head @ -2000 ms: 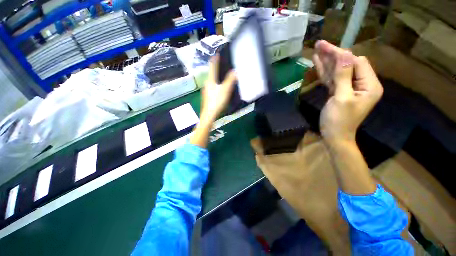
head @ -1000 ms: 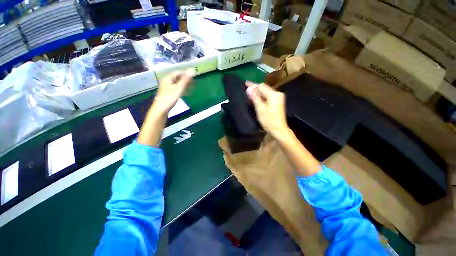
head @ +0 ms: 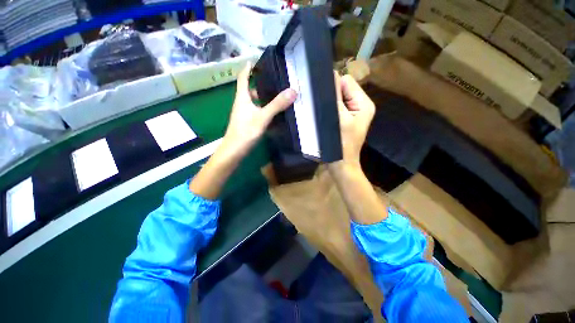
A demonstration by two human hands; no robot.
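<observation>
My left hand point(head: 255, 110) grips a black gift box in front of me, its thumb on the white inner face. The box is parted: the box base with the white rectangle point(head: 302, 94) faces left and a black box lid point(head: 270, 69) is beside it on the left. My right hand point(head: 353, 113) holds the outer right side, its fingers partly hidden. Laid-out boxes point(head: 129, 149) alternate black and white along the far side of the belt. A dark box stack point(head: 293, 165) is below my hands, partly hidden.
The green conveyor belt point(head: 107, 233) has a pale lengthwise strip. White bins point(head: 120, 98) with bagged black parts stand behind it. The open master carton at right holds packed boxes point(head: 479, 189); its brown carton flap point(head: 321, 214) hangs towards my lap. A SKYWORTH carton point(head: 482, 72) is behind.
A second ago my left hand was empty and my right was at a black box over the stack. Now both hands hold a parted box, raised. The view has shifted slightly.
</observation>
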